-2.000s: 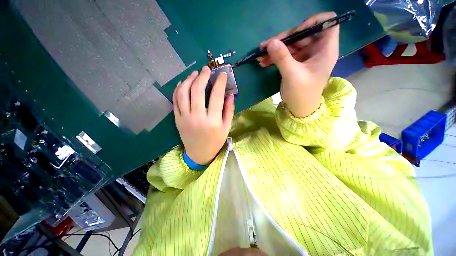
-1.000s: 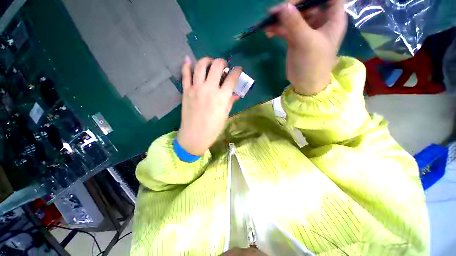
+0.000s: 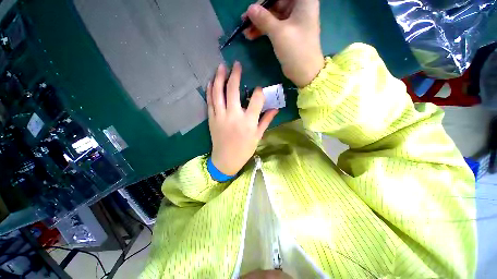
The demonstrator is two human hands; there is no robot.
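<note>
A small module point(image 3: 274, 97) with a whitish face lies on the green mat point(image 3: 180, 150). My left hand point(image 3: 234, 122) is on it, with the thumb and index finger at its left side. My right hand point(image 3: 289, 35) holds slim black tweezers point(image 3: 238, 31). Their fine tip touches or hovers at the right edge of the grey strips point(image 3: 147, 54); I cannot tell which. Whether the tip holds anything is too small to see. The strips lie flat and overlapping, beyond and left of my left hand.
A clear blister tray point(image 3: 54, 158) with dark parts is at the left. A small silver-white piece point(image 3: 115, 138) lies at its edge. A crinkled shiny bag point(image 3: 436, 32) is at the far right. A red stool point(image 3: 452, 90) stands below the bench edge.
The module under my left hand now shows a whitish face instead of the earlier grey one. My right hand has moved left with the tweezers, from beside the module to the grey strips.
</note>
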